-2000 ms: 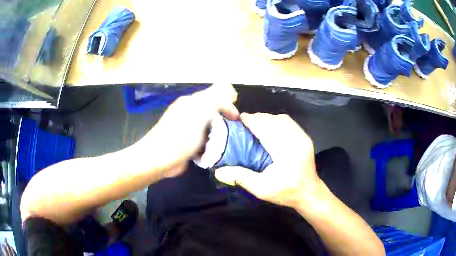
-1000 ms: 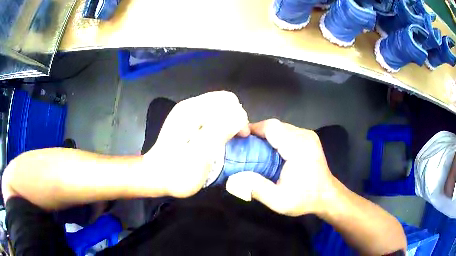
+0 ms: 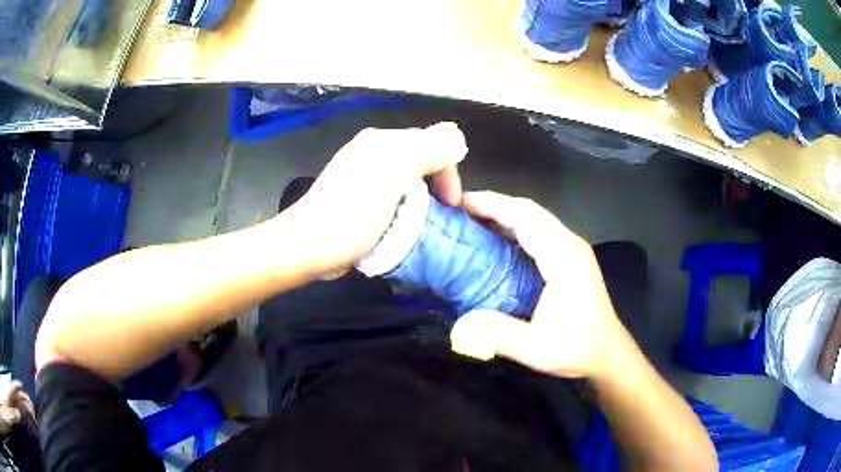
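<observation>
A blue shell (image 3: 466,258) is held above my lap, tilted, with its narrower end down to the right. A white ring (image 3: 398,235) sits at its upper-left end, its bumpy rim partly hidden by my palm. My left hand (image 3: 383,189) is around the ring end, with the thumb and fingertips near the shell's top. My right hand (image 3: 553,290) grips the shell's other end, thumb below and fingers above. The thumb tip has a pale cover.
Several shells with white rings (image 3: 657,46) stand on the tan bench (image 3: 369,46) at upper right. Another shell (image 3: 210,11) lies at upper left beside a clear panel (image 3: 65,64). Blue stools (image 3: 724,309), stacked blue trays (image 3: 74,217) and a low blue bin (image 3: 242,115) surround my seat.
The shell has tilted, and more of it and of the white ring shows than a second ago. My left hand has moved up and back from the ring. Both hands still hold the part.
</observation>
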